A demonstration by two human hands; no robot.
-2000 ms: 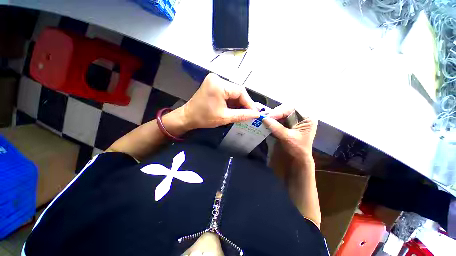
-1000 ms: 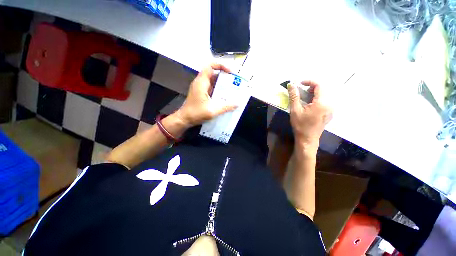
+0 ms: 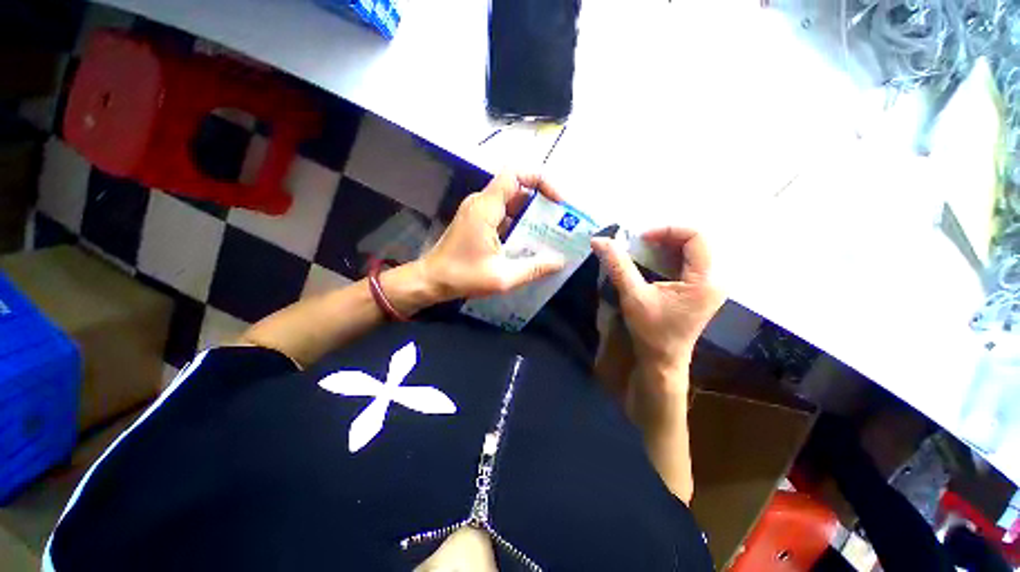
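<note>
A flat white retail box [image 3: 535, 259] with a small blue print near its top is held above my lap at the table's edge. My left hand [image 3: 488, 244] grips it from its left side, thumb across its face. My right hand [image 3: 662, 285] is at the box's upper right corner. A small dark strip [image 3: 610, 234] shows at its thumb and fingertips, close to the box. Whether the strip touches the box cannot be told.
The white table [image 3: 693, 123] holds a black smartphone [image 3: 532, 62], thin dark ties, a tangled cable pile [image 3: 928, 45] at upper right and blue boxes [image 3: 375, 11] at upper left. Red stools [image 3: 185, 125], a blue crate [image 3: 34, 391] and cartons [image 3: 747, 469] stand below.
My right hand has moved left and down from over the table to the box's corner. My left hand still holds the box, now slightly further right and more tilted.
</note>
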